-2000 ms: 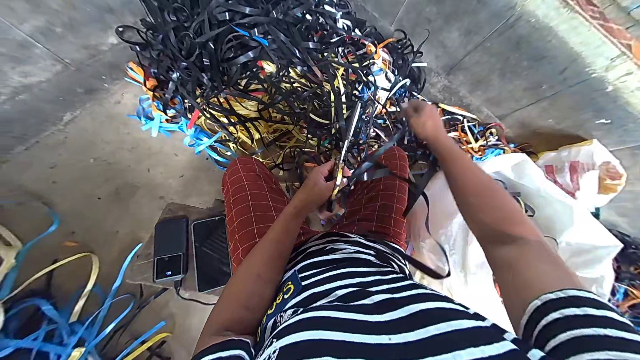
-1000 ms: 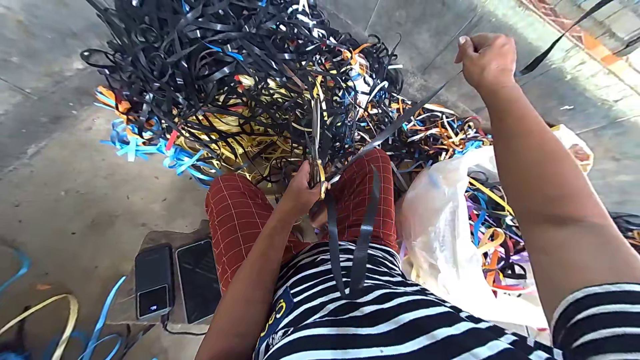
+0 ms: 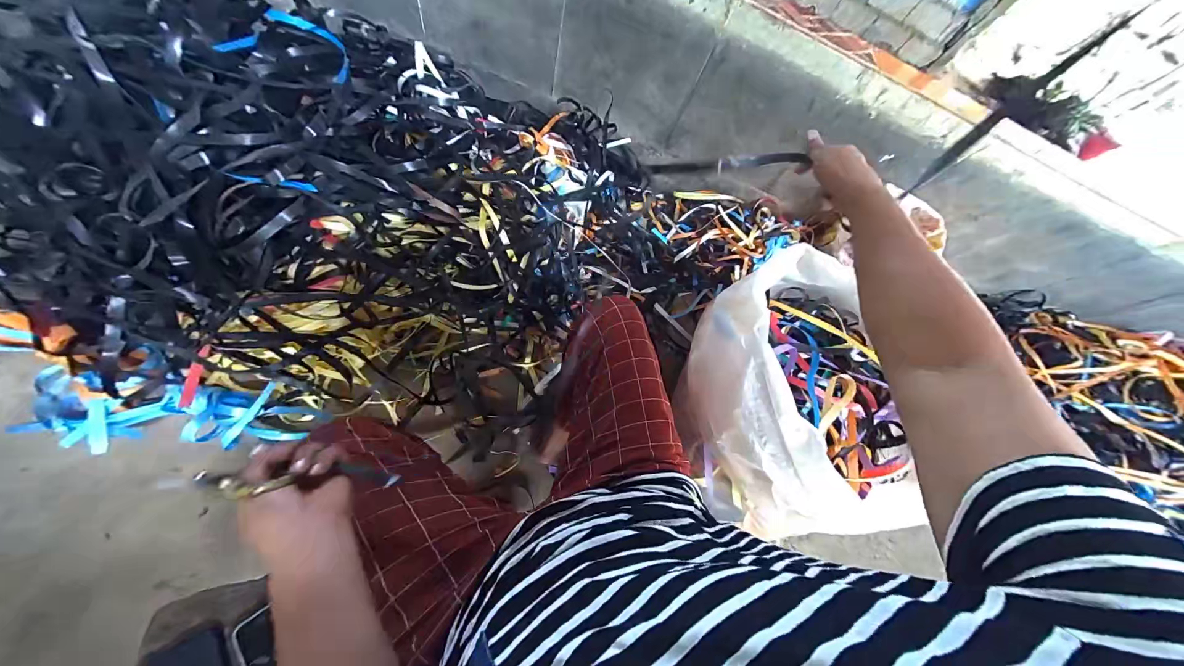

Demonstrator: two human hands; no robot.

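My left hand point(image 3: 301, 499) is closed around scissors point(image 3: 245, 483), blurred, over my left thigh at the lower left; a short dark piece shows beside its fingers. My right hand point(image 3: 840, 176) is stretched out to the upper right, pinching a black plastic strap point(image 3: 731, 164) that runs left toward the heap. Another dark strap point(image 3: 962, 143) rises behind that wrist toward the upper right. A large tangled heap of black straps point(image 3: 185, 176) fills the upper left, with yellow straps point(image 3: 342, 333) and light blue straps point(image 3: 222, 413) along its near side.
Right of my knees stands an open white sack point(image 3: 740, 388) holding multicoloured straps point(image 3: 832, 398). More orange and black straps point(image 3: 1110, 370) lie at the far right. Black devices point(image 3: 199, 647) rest at the bottom left. A low ledge point(image 3: 1027, 166) borders the floor at the upper right.
My left hand has moved left with the scissors, away from between my knees. My right arm remains stretched out to the upper right. The view has shifted, showing more of the sack and ledge.
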